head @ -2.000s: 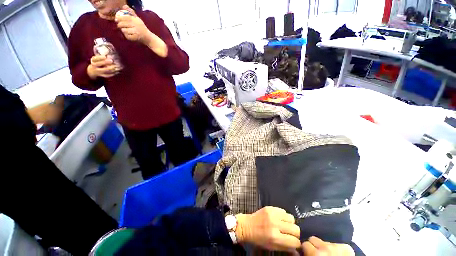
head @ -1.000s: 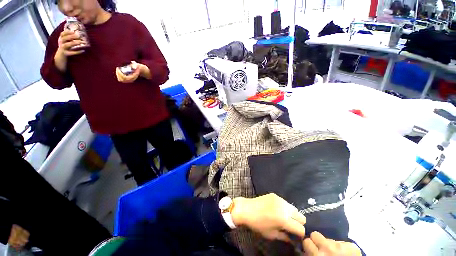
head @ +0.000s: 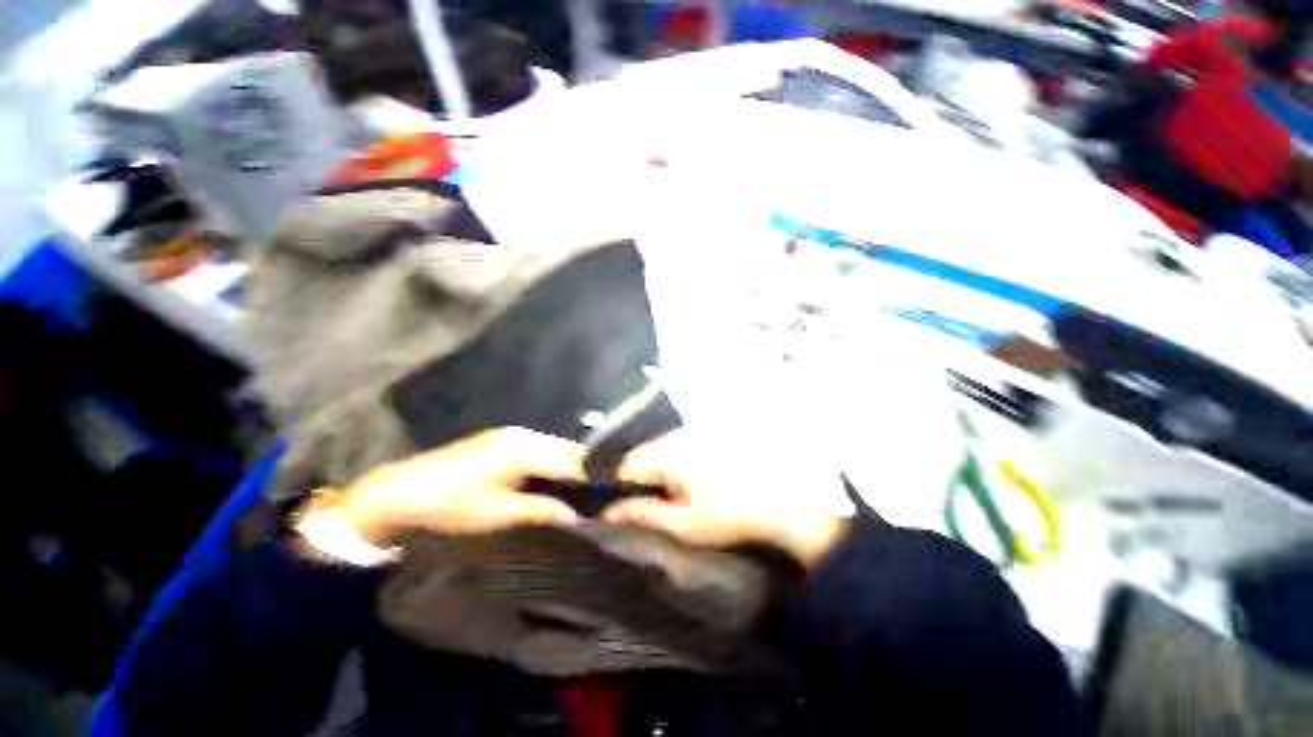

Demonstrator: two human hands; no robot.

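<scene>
The picture is blurred. The checked garment (head: 360,317) lies on the white table and hangs over its front edge towards my lap. A dark grey panel (head: 540,353) lies on it, with a short pale strip near its lower right end. My left hand (head: 468,490) and my right hand (head: 720,497) meet at the lower edge of the panel. Both hold a narrow dark edge of the garment between thumbs and fingers. Some fingertips are hidden by the cloth.
The white sewing machine (head: 1066,310) with its blue stripe stands at the right. Green and yellow-handled snips (head: 1001,504) lie under its arm. A blue bin (head: 195,612) is at the lower left. A white box (head: 238,137) stands at the back left. Checked cloth (head: 1174,670) shows at the lower right.
The view has swung right, bringing in the machine and snips; the person in the red sweater is out of view. Both hands still hold the cloth edge, now nearer the middle of the picture.
</scene>
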